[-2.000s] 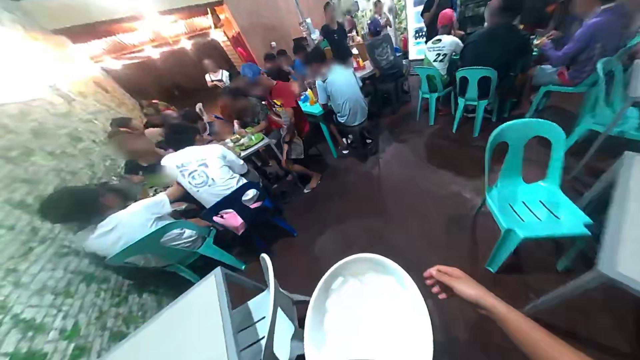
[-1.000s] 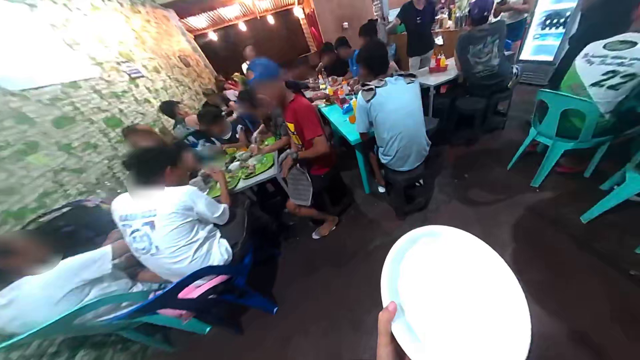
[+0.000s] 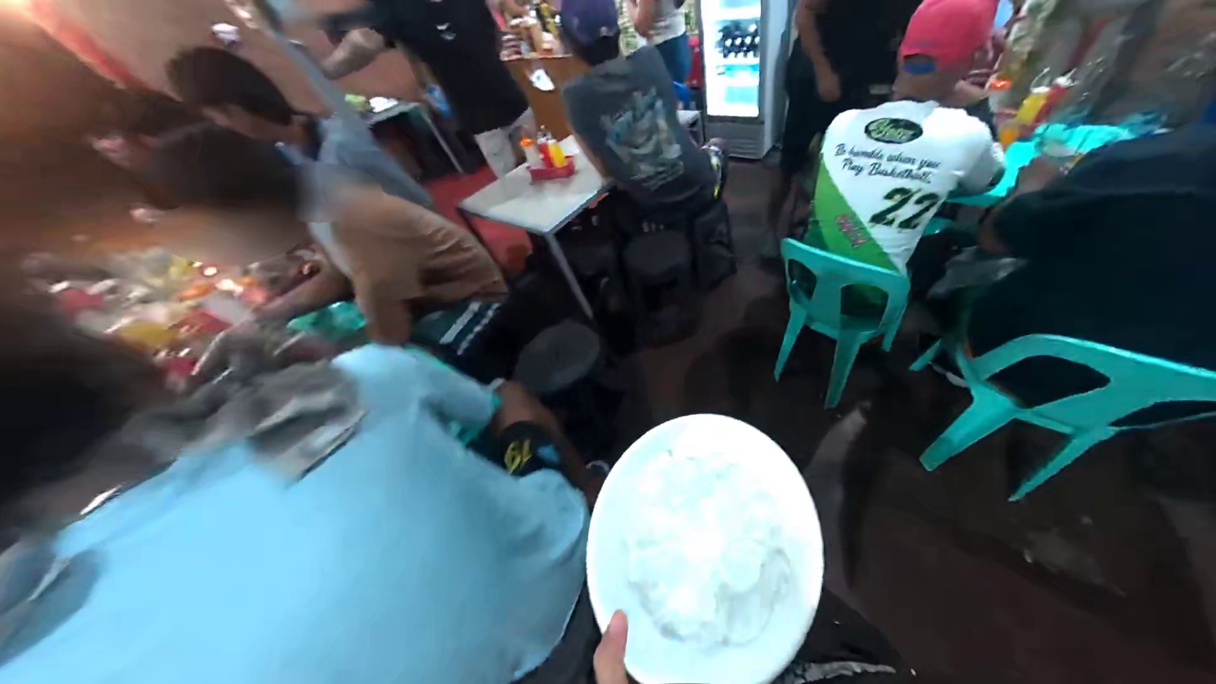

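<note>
A white oval plate [image 3: 622,484] is at the lower middle of the head view, with a white, partly translucent heap [image 3: 708,551] on it that looks like rice or ice; which one I cannot tell. My left hand [image 3: 613,651] grips the plate at its lower left rim, the thumb showing over the edge and the other fingers hidden beneath. My right hand is out of the frame. Just left of the plate is the back of a seated person in a light blue shirt [image 3: 361,532].
A small table [image 3: 532,199] with a red condiment caddy [image 3: 553,171] stands ahead, near black stools [image 3: 559,356]. Teal plastic chairs [image 3: 845,275] and seated people are on the right. A glass-door drinks fridge [image 3: 733,66] stands behind. Dark floor [image 3: 760,351] runs between them.
The view has moved forward through the room, and the person in light blue is now close on the left. My right hand, seen two seconds ago beside the plate, is out of view.
</note>
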